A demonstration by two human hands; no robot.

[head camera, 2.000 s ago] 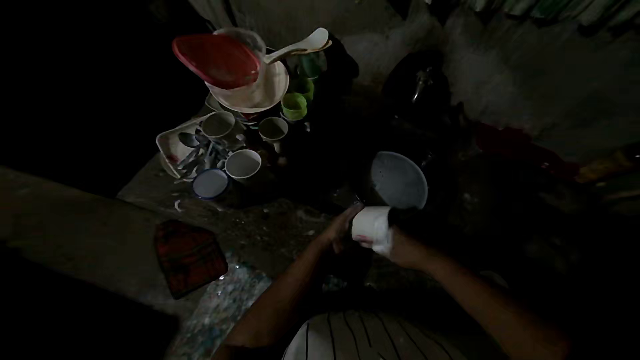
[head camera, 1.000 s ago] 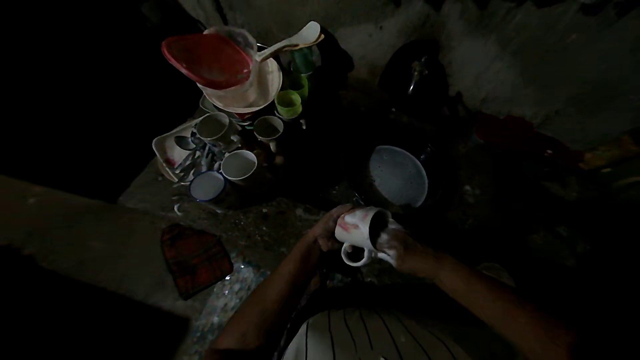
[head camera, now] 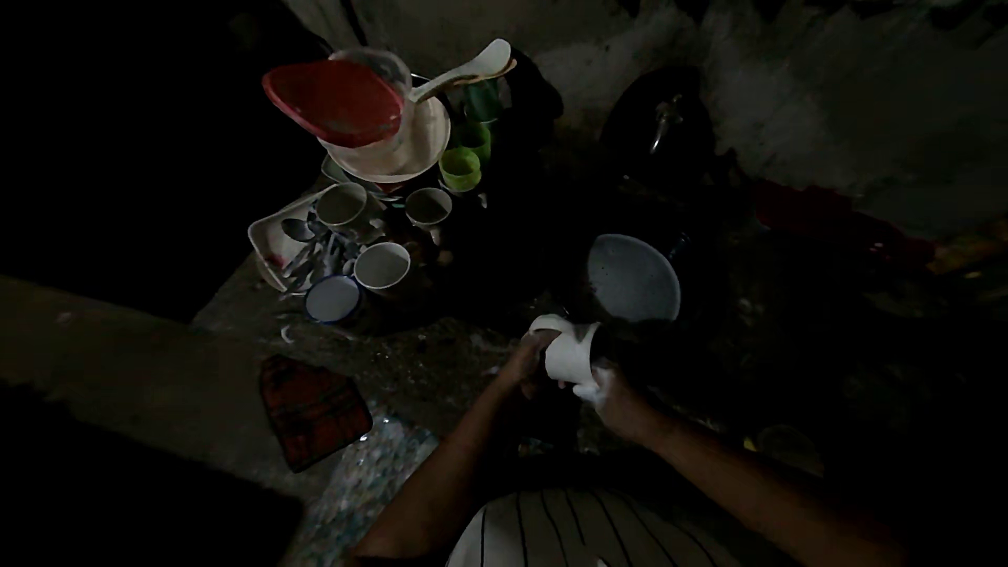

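A white mug [head camera: 570, 356] is held between both hands, lying on its side with its dark mouth toward the right and its handle toward the far side. My left hand [head camera: 535, 354] grips it at the handle and base end. White suds cover the fingers of my right hand [head camera: 610, 394], which is at the mug's mouth; whether those fingers hold a sponge cannot be told. Just beyond the mug is a round grey basin [head camera: 633, 278] of cloudy liquid or with a pale surface.
Mugs [head camera: 383, 265], a blue-rimmed cup [head camera: 332, 299] and a tray [head camera: 264, 236] of cutlery stand at left. Behind them are a red plastic vessel [head camera: 339, 102], a pale ladle [head camera: 472, 67] and green cups [head camera: 461, 169]. A faucet [head camera: 668, 118] is at the wall; plaid cloth [head camera: 315, 413] lies at lower left.
The mug has turned in my hands: its handle pointed toward me a second ago and now lies on the far side. Both hands still hold it near the basin.
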